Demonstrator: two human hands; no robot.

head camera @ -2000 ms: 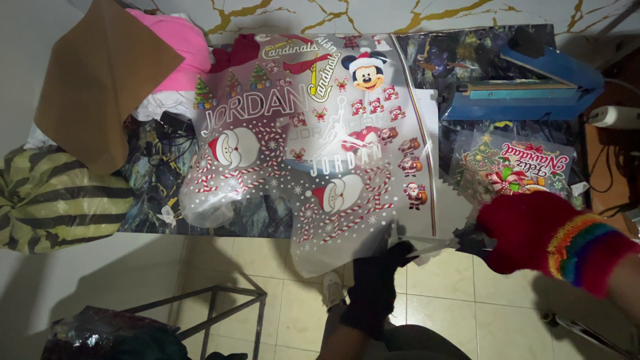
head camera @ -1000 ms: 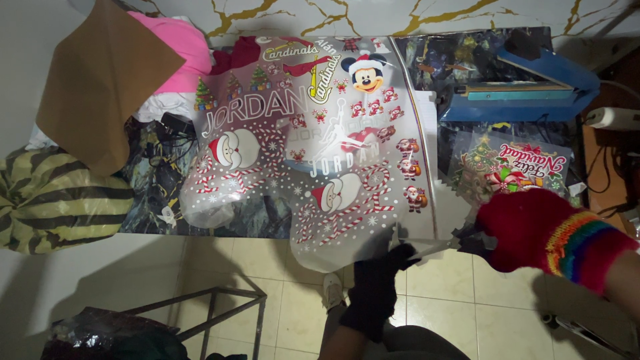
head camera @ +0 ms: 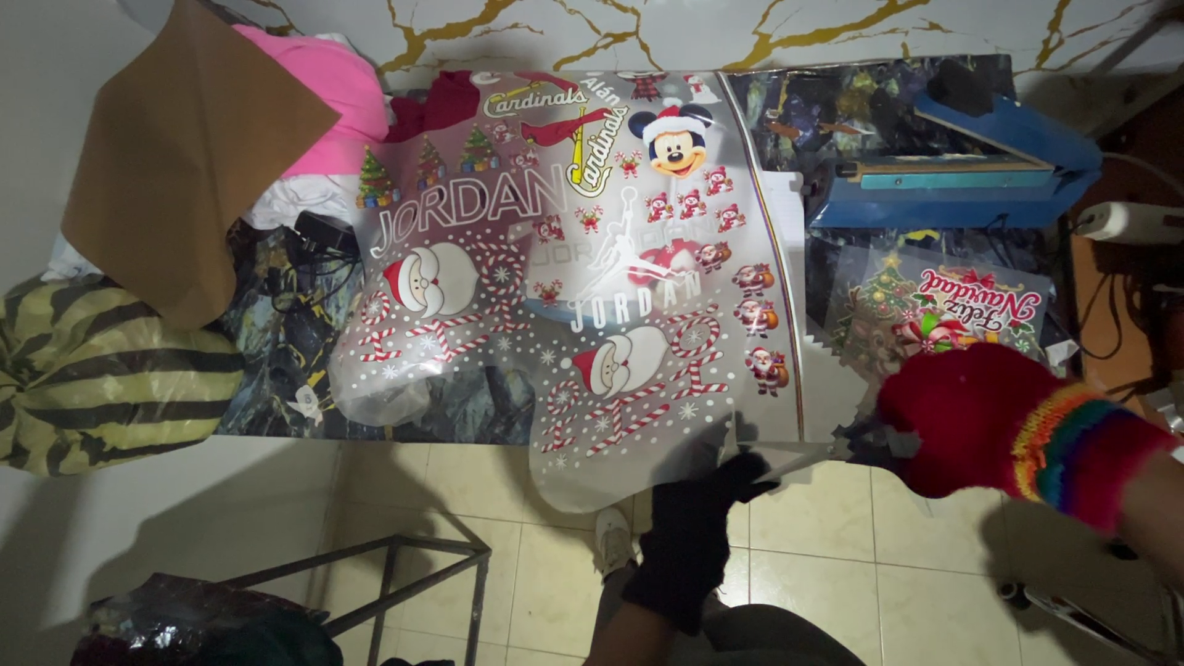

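A large clear printed transfer film (head camera: 610, 277) with Santas, candy-cane lettering, a mouse head and logos lies over the dark marbled table, its lower part hanging past the front edge. My left hand (head camera: 689, 541), in a black glove, pinches the film's lower edge near its right corner. My right hand (head camera: 980, 430) wears a red knit glove with a rainbow cuff and is closed on what looks like scissors (head camera: 807, 461), a thin grey blade pointing toward my left fingers. Its fingertips and the handles are dark and hard to separate. A jagged film edge shows beside this hand.
A blue impulse sealer (head camera: 934, 194) and a smaller printed film sheet (head camera: 943, 301) are at the right. Brown cardboard (head camera: 185, 166), pink fabric (head camera: 324, 102) and a striped bag (head camera: 111, 379) sit left. Below are a metal frame (head camera: 393, 592) and the tiled floor (head camera: 814, 573).
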